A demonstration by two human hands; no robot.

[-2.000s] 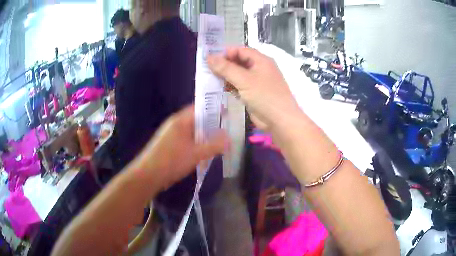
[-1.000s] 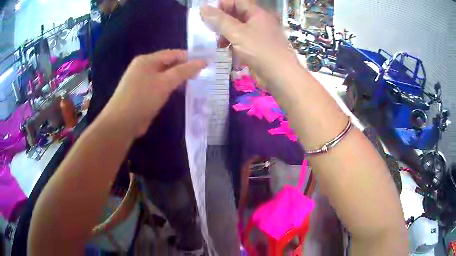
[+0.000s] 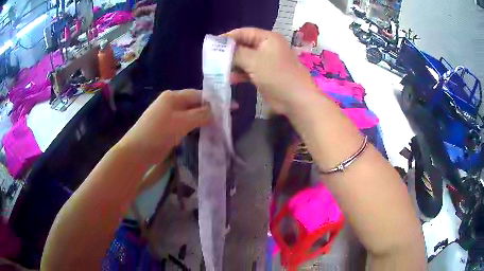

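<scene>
A white care label strip (image 3: 214,143) with small dark print hangs in the air in front of me, its top end near head height and its lower part running down out of the frame. My right hand (image 3: 260,55) pinches the strip's right edge near the top, where it looks folded over. My left hand (image 3: 178,114) holds the strip's left edge a little lower, thumb and finger at it. A loose length hangs behind the front one. Both hands are bare; a bracelet is on my right wrist.
A person in dark clothes (image 3: 212,16) stands close ahead. Pink cloth and a sewing machine (image 3: 79,71) are on the table at left, with an orange bottle (image 3: 106,61). A red stool (image 3: 308,238) bears pink cloth at lower right. Parked vehicles (image 3: 451,100) are at far right.
The view has shifted. Both hands are lower in the picture than one second ago, and the strip's top end now shows fully. Both hands still hold the strip.
</scene>
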